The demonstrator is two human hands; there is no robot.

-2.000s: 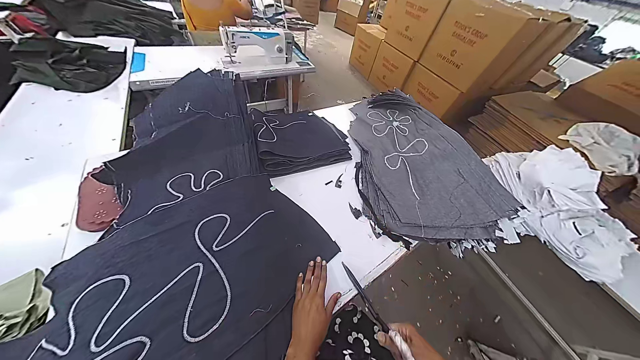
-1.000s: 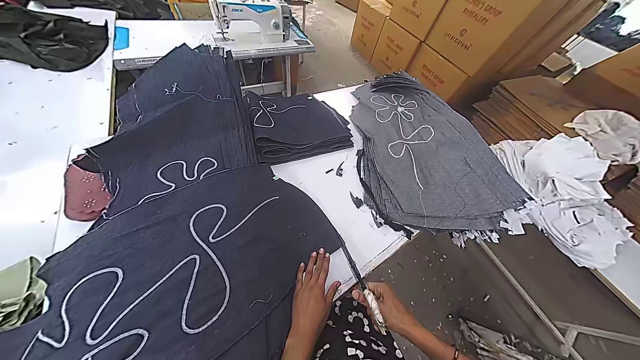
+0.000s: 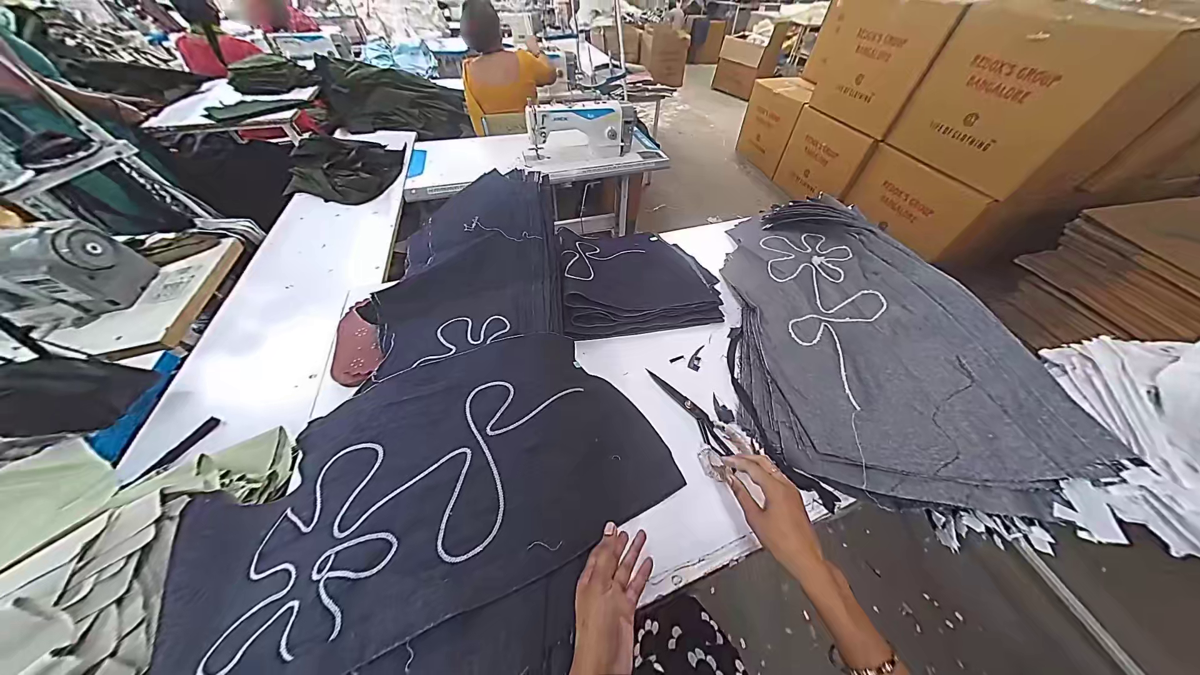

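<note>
A dark navy fabric panel [image 3: 553, 469] with a white looping cord design lies on top of others at the front left. My left hand [image 3: 611, 586] rests flat at its lower right edge, fingers apart, holding nothing. Scissors [image 3: 682, 398] lie on the white table [image 3: 670, 553], blades pointing up and left, their wrapped handles under the fingers of my right hand [image 3: 773, 502]; whether it still grips them is unclear. Right of them is a stack of grey panels [image 3: 900, 375] with a white flower design. Folded dark panels [image 3: 637, 281] lie behind.
Beyond the table stands a white sewing machine [image 3: 581, 127]. Stacked cardboard boxes [image 3: 994, 103] are at the back right, white cloth [image 3: 1144, 403] at the right edge. Pale green cloth [image 3: 234, 469] lies at the left. A person in yellow [image 3: 506, 80] sits farther back.
The scissors, in my right hand at the dark panel's right edge a second ago, now lie farther right, near the grey stack. The view has tilted up.
</note>
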